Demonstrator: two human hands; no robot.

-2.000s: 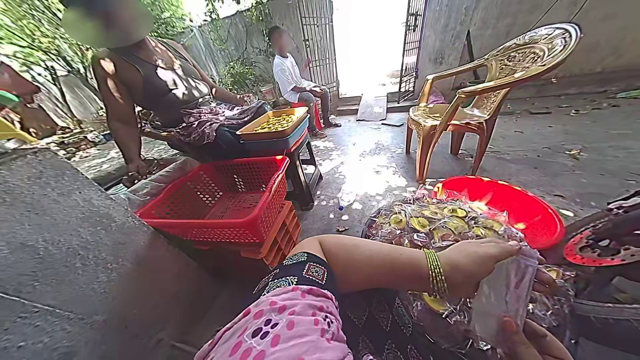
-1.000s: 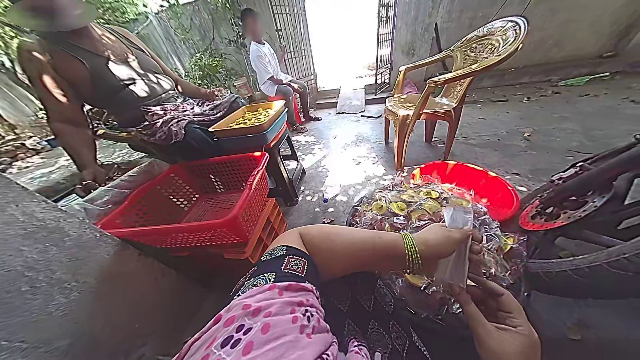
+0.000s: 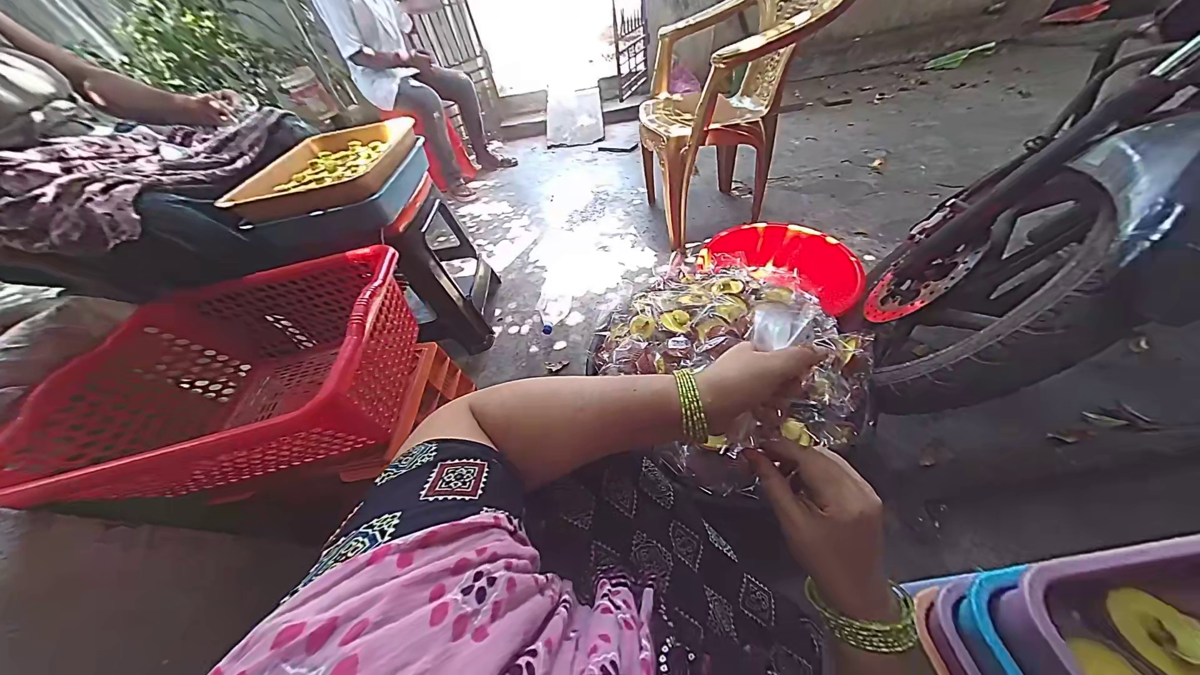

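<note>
My left hand, with green bangles at the wrist, grips a clear plastic bag over a heap of small packets. My right hand is just below it, thumb and fingertips pinched near the bag's lower end; what they pinch is hard to tell. The heap of clear packets with yellow and brown pieces lies in a wide container whose rim is mostly hidden. Behind the heap is a red plastic basin.
A red basket stands at left, near a tray of yellow pieces on a stool. Two people sit beyond. A golden plastic chair stands behind the basin. A motorcycle wheel is at right, stacked trays at lower right.
The view has shifted and tilted down, bringing the stacked trays into sight at lower right. Both hands remain together at the bag above the heap.
</note>
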